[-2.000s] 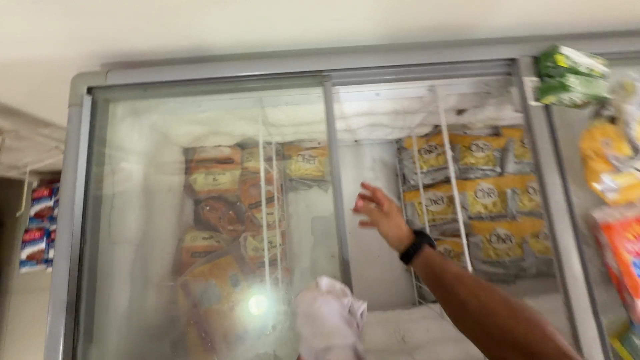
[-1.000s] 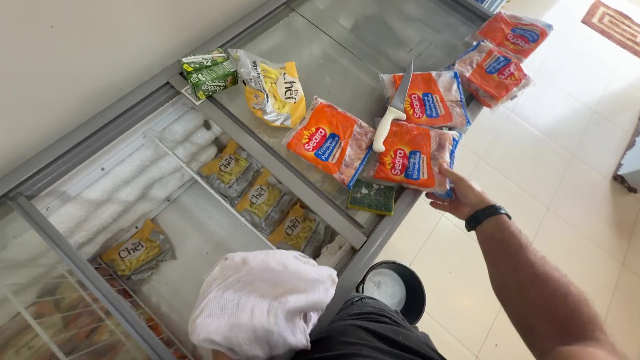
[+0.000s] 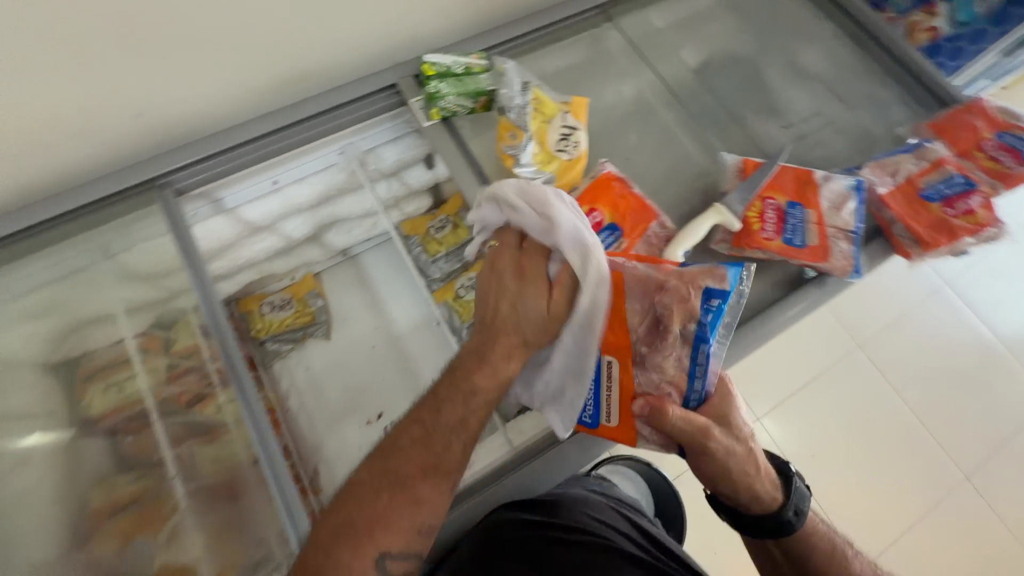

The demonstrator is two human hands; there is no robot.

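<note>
My right hand [image 3: 708, 436] grips the lower edge of an orange and blue plastic bag of frozen meat [image 3: 668, 328], held up over the freezer's front edge. A white cloth [image 3: 580, 320] is bunched in my left hand [image 3: 520, 292] and lies against the left side of that bag. Behind it, on the freezer's glass top, lies another orange meat bag [image 3: 624, 212]. A knife with a white handle [image 3: 704, 228] rests partly on a further meat bag [image 3: 800, 216]. Yellow and grey bags [image 3: 284, 308] are inside the open freezer section.
More orange meat bags [image 3: 940, 200] lie at the right end of the chest freezer's glass top [image 3: 664, 88]. A green packet [image 3: 456, 84] and a yellow bag [image 3: 548, 132] sit near the back rail. A dark bucket [image 3: 668, 496] stands below the front edge, on the tiled floor [image 3: 880, 400].
My right hand has lifted a meat bag off the freezer top, where it lay beside the knife. The white cloth is now against this bag, with my left hand in view on it.
</note>
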